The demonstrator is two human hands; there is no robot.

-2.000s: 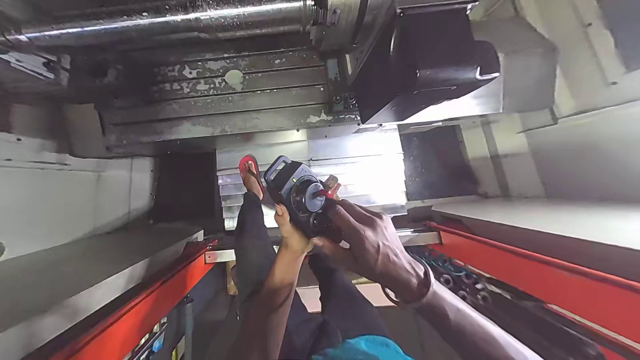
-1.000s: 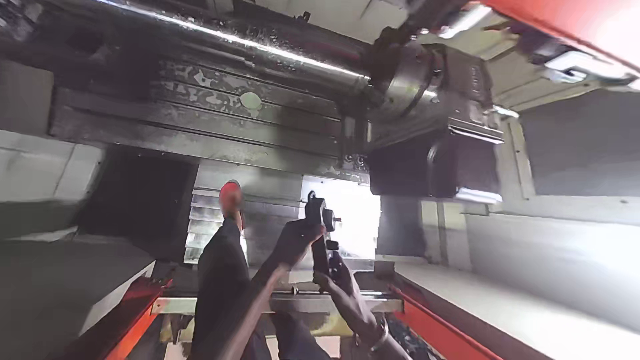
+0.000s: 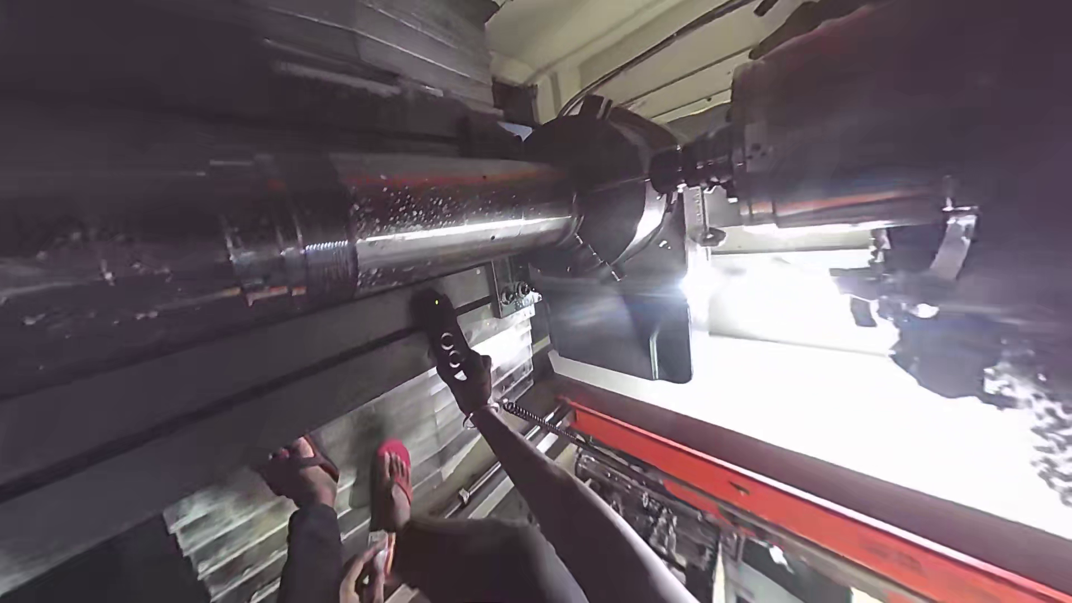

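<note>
My right hand (image 3: pixel 467 381) reaches forward, closed around a dark handheld device (image 3: pixel 444 335) with two ring-shaped marks and a small lit spot. The device's far end lies just below a large, shiny metal cylinder (image 3: pixel 461 205). The cylinder runs across the view into a dark round machine part (image 3: pixel 615 184). Low in the view, my left hand (image 3: pixel 362 574) is partly cut off by the bottom edge, its fingers on a small pale and orange object (image 3: pixel 382 548) beside my leg. What that object is, I cannot tell.
My feet, in red sandals (image 3: pixel 394 456), stand on slatted metal plates (image 3: pixel 435 419). A grooved machine bed (image 3: pixel 251 377) lies under the cylinder. A black box-shaped housing (image 3: pixel 620 327) hangs at centre right, and a red rail (image 3: pixel 737 494) slants across the lower right. A dark machine head (image 3: pixel 837 151) fills the upper right.
Both hands were together at the dark device earlier. Now my right hand alone holds it near the cylinder, and my left hand is low by my leg. The view has shifted greatly.
</note>
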